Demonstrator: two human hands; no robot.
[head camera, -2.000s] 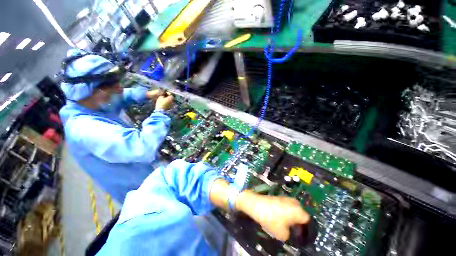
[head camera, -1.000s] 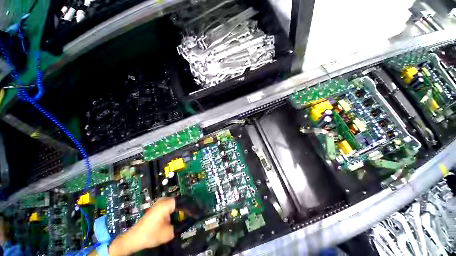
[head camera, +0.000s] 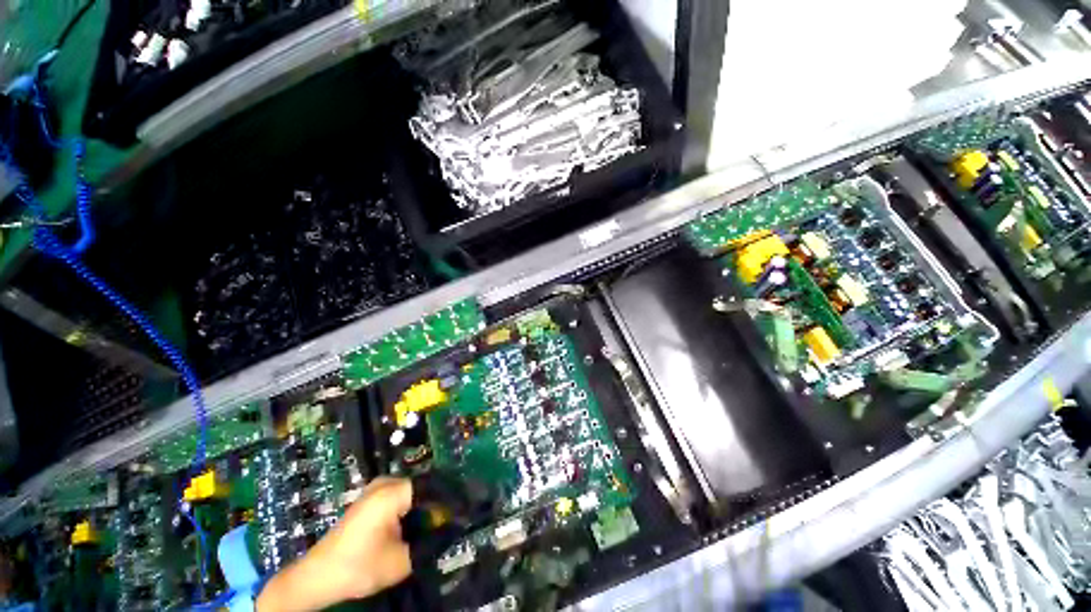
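My left hand (head camera: 353, 552), with a light blue wrist strap (head camera: 239, 568), reaches in from the lower left. Its dark-covered fingertips are over the lower left part of a green circuit board (head camera: 479, 448) in a black carrier (head camera: 634, 526). The fingertips blend with the dark parts there, so I cannot tell whether they hold anything. The board carries yellow blocks (head camera: 419, 399) and rows of small parts. My right hand is not in view; a small blurred blue patch shows at the bottom edge.
More boards in carriers lie left and right (head camera: 855, 287) on the line. An empty black bay (head camera: 718, 383) is beside the worked board. Behind are a bin of black parts (head camera: 299, 263) and a heap of silver strips (head camera: 538, 132). More strips (head camera: 1005, 526) lie lower right. A blue coiled cord (head camera: 132, 317) hangs left.
The view has swung right from the coworker toward the strip bins and right-hand boards. Over the last second, my left hand has stayed at nearly the same place on the board.
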